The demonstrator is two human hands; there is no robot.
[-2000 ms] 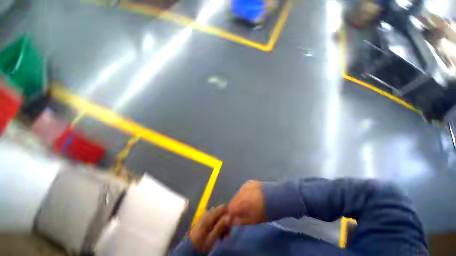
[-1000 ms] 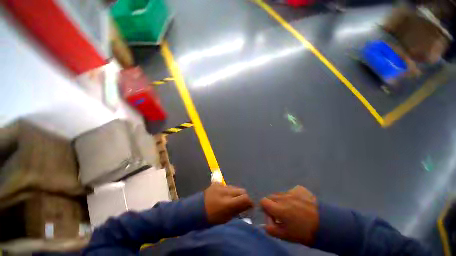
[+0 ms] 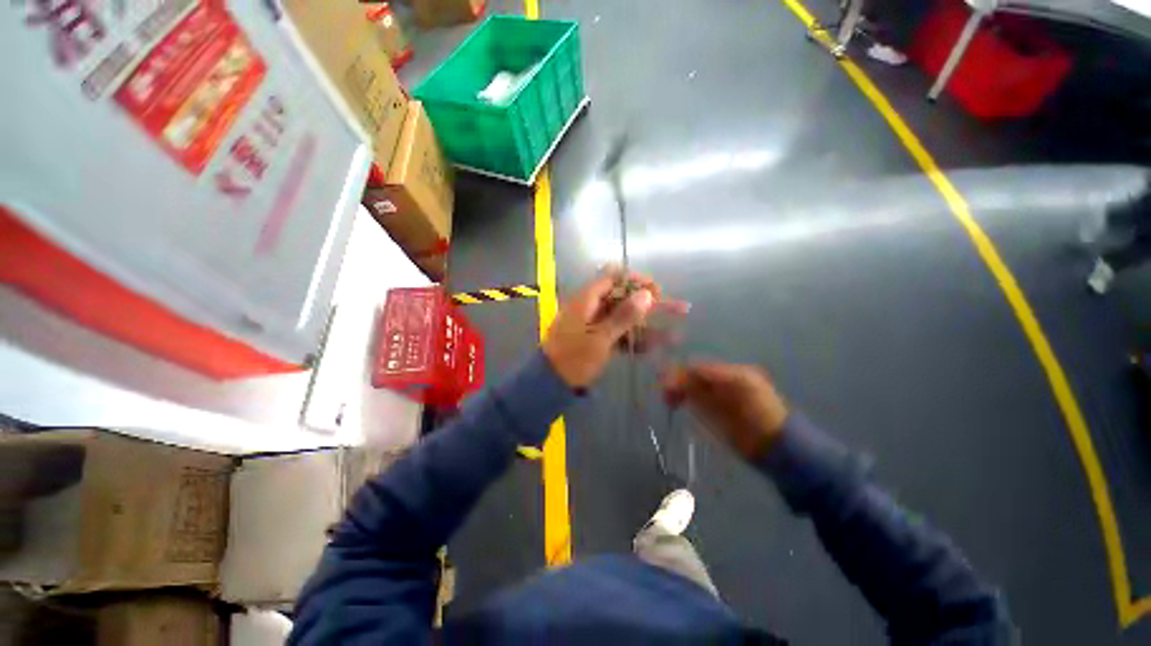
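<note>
My left hand (image 3: pixel 603 322) is raised in front of my body, fingers closed on a thin dark strip (image 3: pixel 621 208) like strapping or cord. The strip sticks up past the fingers, and thin loose ends hang below the hands. My right hand (image 3: pixel 722 394) is lower and to the right, blurred, its fingers bent near the hanging strip. Whether its fingers pinch the strip cannot be told.
A green plastic crate (image 3: pixel 511 107) holds a clear bag. A red box (image 3: pixel 423 343) stands beside a white printed panel (image 3: pixel 240 139). Cartons (image 3: pixel 410 189) stand behind; an open carton (image 3: pixel 126 511) is lower left. Yellow lines (image 3: pixel 982 240) mark the floor. A table leg (image 3: pixel 956 53) and red bin (image 3: pixel 991 63) are upper right.
The view has turned left towards the green crate and white panel. My hands have risen away from my body, and the strip now shows. The blue object has left the view.
</note>
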